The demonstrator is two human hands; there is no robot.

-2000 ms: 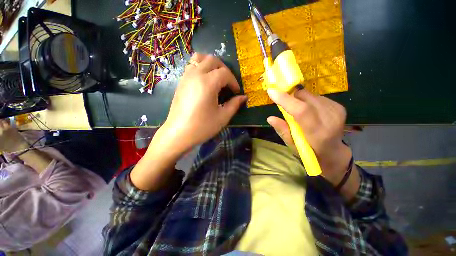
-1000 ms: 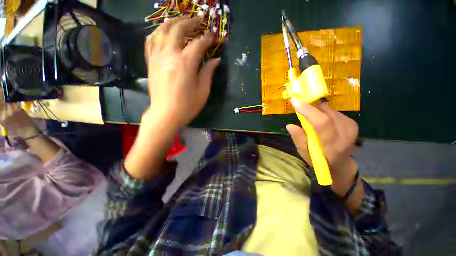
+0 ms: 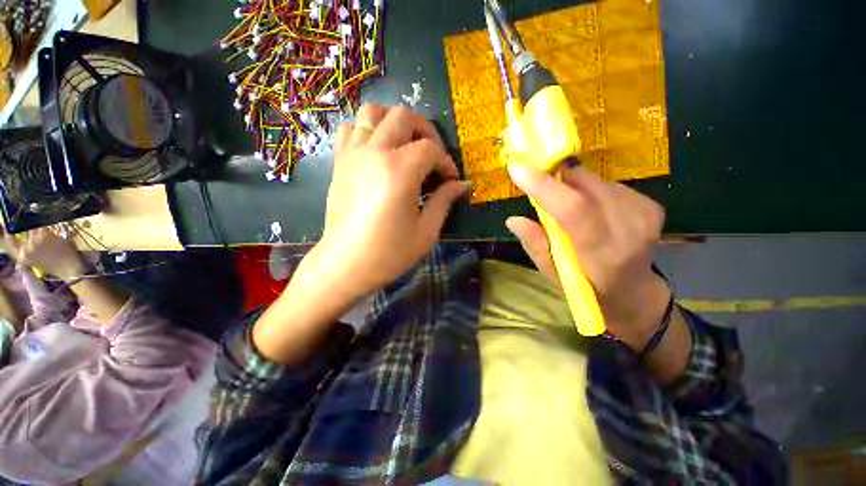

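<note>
My right hand (image 3: 603, 223) grips the yellow soldering iron (image 3: 546, 128) by its body and long handle. Its black collar and thin silver barrel and feed tube point up over the amber circuit board panel (image 3: 617, 90); the tip is near the frame's top edge. My left hand (image 3: 389, 195) rests at the panel's lower left corner, with thumb and index finger brought close together at its edge. Whatever lies between or under those fingers is hidden. A pile of red, yellow and black connector leads (image 3: 309, 71) with white plugs lies left of the panel.
Black fume fans (image 3: 128, 114) stand at the left on the dark green bench (image 3: 760, 123). A single white plug (image 3: 276, 230) lies near the front edge. Another person's sleeve (image 3: 104, 380) and hand are at the lower left. A yellow line (image 3: 760, 305) marks the grey floor.
My left hand has moved right from the lead pile to the panel's corner. The lead seen there before is now covered. The view has shifted, and my right hand still holds the iron over the panel.
</note>
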